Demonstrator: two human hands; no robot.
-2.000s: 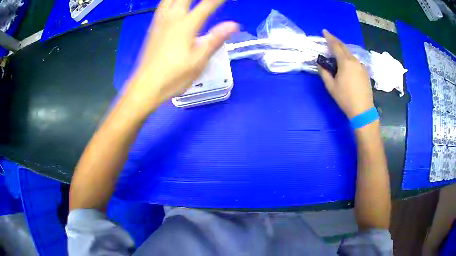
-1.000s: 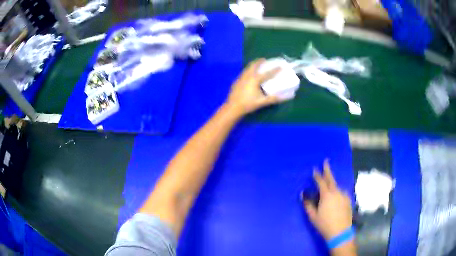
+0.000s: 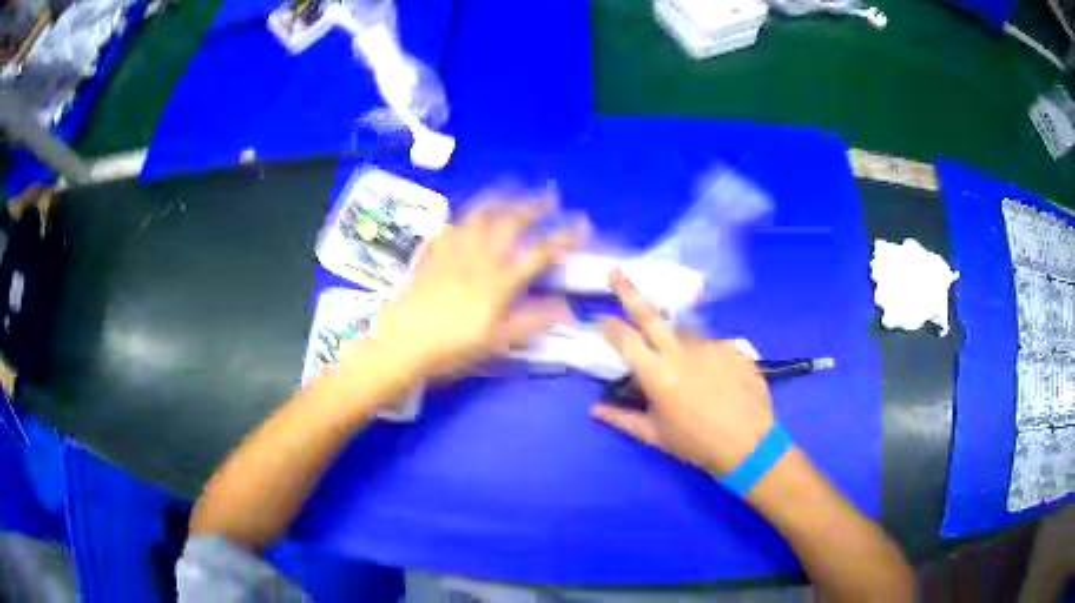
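Two open white housings with circuit parts inside lie at the left of the blue mat [image 3: 613, 495], an upper one [image 3: 383, 230] and a lower one [image 3: 338, 336] partly behind my left forearm. My left hand [image 3: 489, 277] is blurred, over the bagged cords beside the housings; its grip is unclear. My right hand [image 3: 696, 383] holds a black hand tool [image 3: 792, 369] under the palm, its shaft pointing right, with fingers at the white bagged cord [image 3: 637, 280]. The clear bag [image 3: 725, 224] is blurred above.
Closed white units [image 3: 711, 26] sit on the green conveyor [image 3: 802, 83] at the back. Another open housing [image 3: 301, 24] with a bagged cord is at the upper left. A white clump [image 3: 914, 285] lies right of the mat. Pale molded parts [image 3: 1043, 353] cover the far-right blue sheet.
The closed white unit is released on the conveyor, and my left hand is back over the mat. Two open housings and bagged cords now lie on the mat. My right hand has moved to the cords.
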